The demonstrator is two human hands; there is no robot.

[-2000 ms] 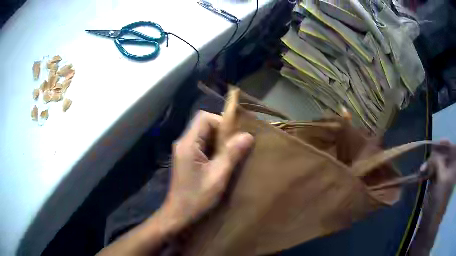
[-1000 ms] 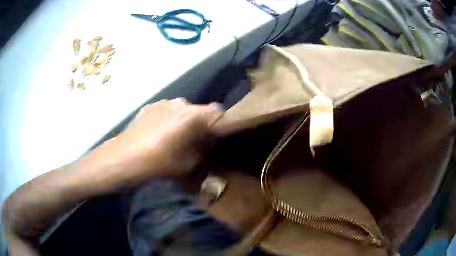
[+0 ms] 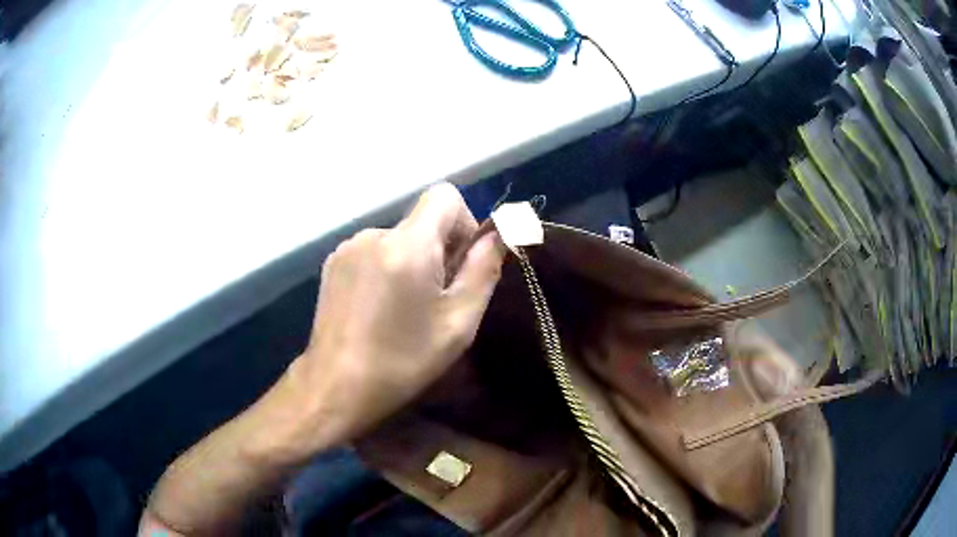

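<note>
The tan-brown tote bag (image 3: 619,393) hangs open toward me, its inside dark. My left hand (image 3: 404,304) pinches its top corner, beside a short cream zipper tape end (image 3: 518,224). Dark thread ends stick up there. A gold-toned zipper (image 3: 567,383) runs down from the corner. Inside are a shiny fitting in clear film (image 3: 690,365) and a small cream rectangle (image 3: 449,469). Narrow straps (image 3: 771,411) stretch to the right. My right hand (image 3: 771,367) is blurred at the bag's right side, partly covered by bag and strap; its fingers are hidden.
On the white workbench (image 3: 346,173) lie tape offcuts (image 3: 278,63), teal-handled scissors (image 3: 514,37) and a thin corded pen-like tool (image 3: 701,31). A black object (image 3: 747,5) is cut by the top edge. Bundled grey-olive panels (image 3: 892,199) with yellow edges stand at right.
The bag has turned, and its tape end, earlier hanging free, is now beside my left hand's fingers. My right hand has come into view at the bag's right side. The bench view has shifted.
</note>
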